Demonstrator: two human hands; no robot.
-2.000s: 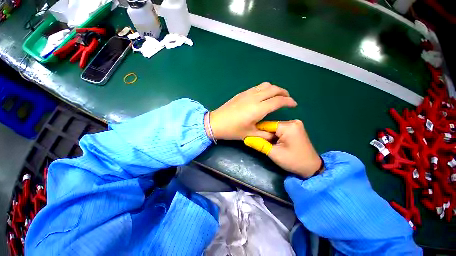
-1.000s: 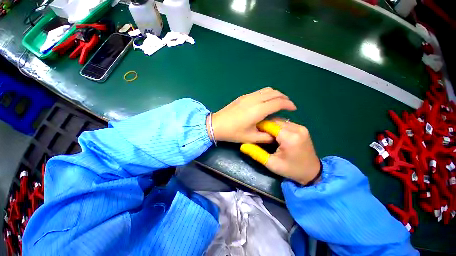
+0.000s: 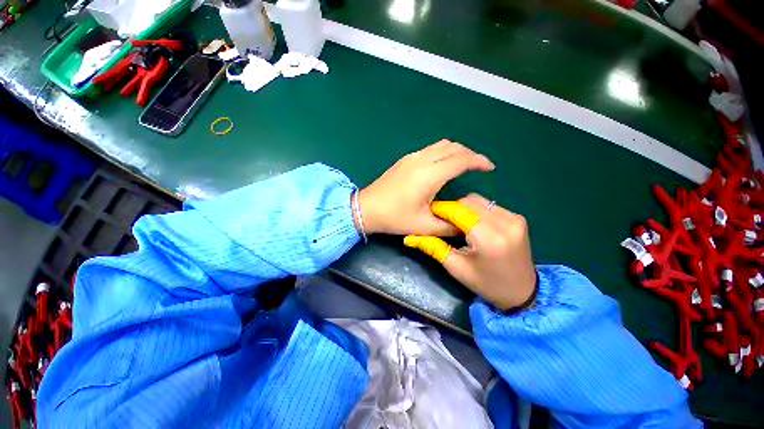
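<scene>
My left hand (image 3: 410,194) is over the dark green bench (image 3: 385,113) near its front edge, bare, with its fingers stretched to the right. My right hand (image 3: 496,251) meets it from the right, with yellow finger cots on thumb and forefinger. The right forefinger touches the underside of the left hand; the thumb is apart below it. No object shows in either hand, but the space between them is partly hidden. Red tools with white tags (image 3: 699,268) lie in a tangled heap at the right.
At the back left are a green basket (image 3: 59,71), red-handled tools (image 3: 144,74), a phone (image 3: 182,94), a yellow rubber band (image 3: 221,126), white scraps (image 3: 258,74) and two bottles (image 3: 300,27). Below left are a dark compartment tray (image 3: 117,209) and more red tools (image 3: 40,335).
My right forefinger and thumb have shifted slightly against my left hand, and the right forearm is a little lower. Both hands remain in nearly the same place. The heap has not visibly changed.
</scene>
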